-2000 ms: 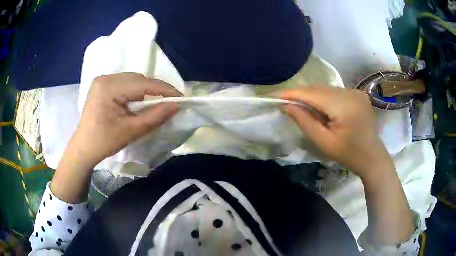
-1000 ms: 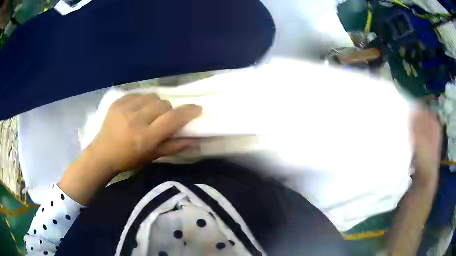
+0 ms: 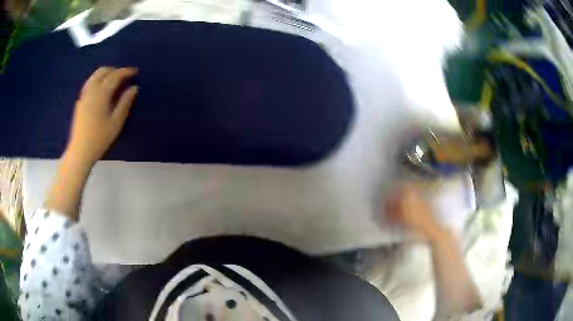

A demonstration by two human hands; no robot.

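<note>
The navy padded board lies across the upper left, its rounded end towards the right. My left hand is over the board's left part, thumb and fingers apart, holding nothing. My right hand is blurred, low on the right over the white table cover; its fingers cannot be made out. The steam iron with its brown handle stands at the right, just above my right hand, and is also blurred. No garment shows in my left hand.
The white table cover runs below and right of the board. A bright white cloth heap lies at the far right. More white cloth hangs at the lower right. Yellow lines and dark items are beyond the right edge.
The white garment has left both hands and the area before me. My left hand moved up onto the board and opened. My right hand moved inward from the far right.
</note>
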